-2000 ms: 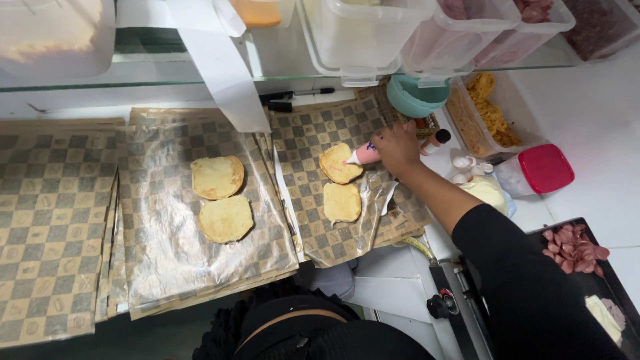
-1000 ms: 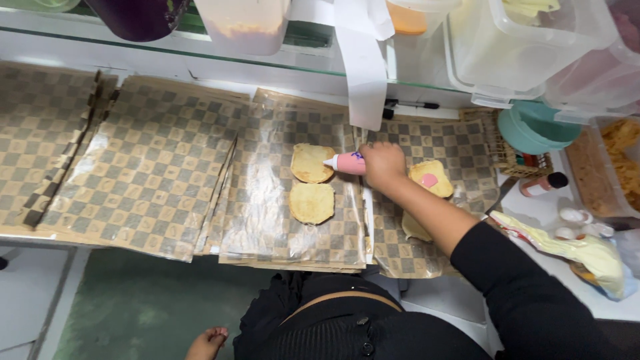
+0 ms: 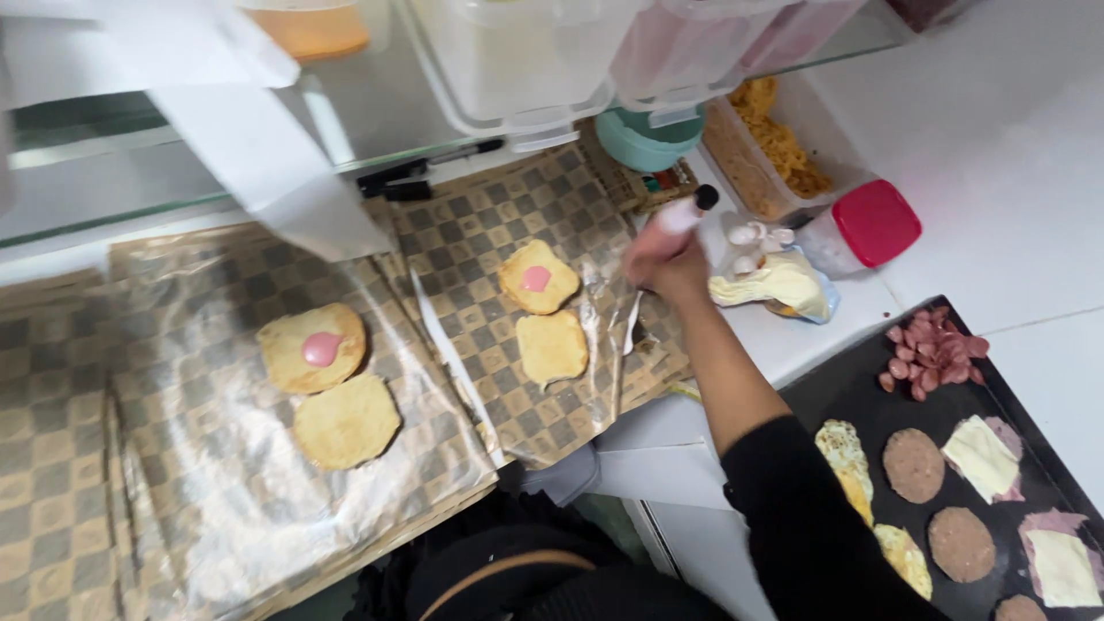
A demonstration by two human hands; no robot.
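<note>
My right hand [image 3: 677,274] is closed around a squeeze bottle of pink sauce [image 3: 662,237], just right of the nearer stack of checkered paper [image 3: 483,216]. On that paper lie two toasted bun halves, the upper bun half [image 3: 552,297] with a pink sauce blob [image 3: 536,278] and the lower bun half [image 3: 552,347] plain. On the checkered paper to the left [image 3: 198,509], another upper bun half [image 3: 293,362] bears a pink blob [image 3: 321,349], touching a plain bun half [image 3: 347,421]. My left hand is out of view.
A griddle [image 3: 862,366] at lower right holds sliced sausage [image 3: 931,354], round patties [image 3: 914,466], eggs [image 3: 845,457] and cheese over ham [image 3: 983,457]. Behind the paper are a teal bowl [image 3: 651,142], a food container [image 3: 768,147] and a red-lidded container [image 3: 875,224]. Plastic bins [image 3: 526,69] stand on a glass shelf above.
The bottle has moved right, away from the left pair of buns, and its black end now points up. The left pair's upper half now shows pink sauce. The view has shifted right.
</note>
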